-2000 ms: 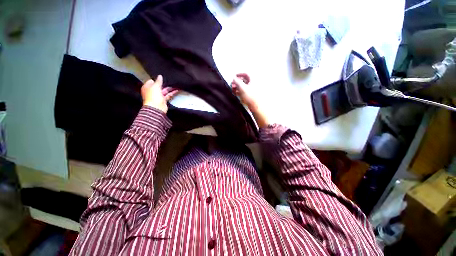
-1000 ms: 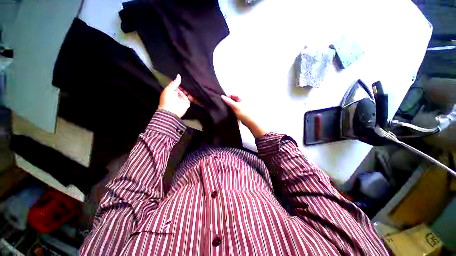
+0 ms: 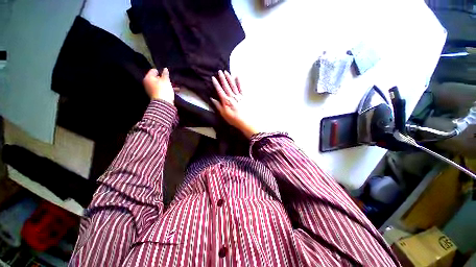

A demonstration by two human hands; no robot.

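A very dark garment point(image 3: 188, 36) lies over the white table point(image 3: 282, 68), with one part spread to the left and a narrow part near my body. My left hand point(image 3: 159, 86) holds the cloth between thumb and fingers at the garment's left part. My right hand point(image 3: 228, 100) lies with spread fingers on the garment's right edge, partly over the bare table; it grips nothing. A small pale opening shows between my hands.
The steam iron point(image 3: 380, 121) sits on its dark rest point(image 3: 339, 131) at the right, with hose and cord running right. Crumpled grey-white pieces point(image 3: 332, 72) lie beyond it. A cardboard box point(image 3: 425, 250) is at lower right. Dark cloth point(image 3: 47, 169) lies at lower left.
My left hand has moved left with cloth, away from my right hand. My right hand has let go of the garment's edge and opened flat on it. The opening between them has widened.
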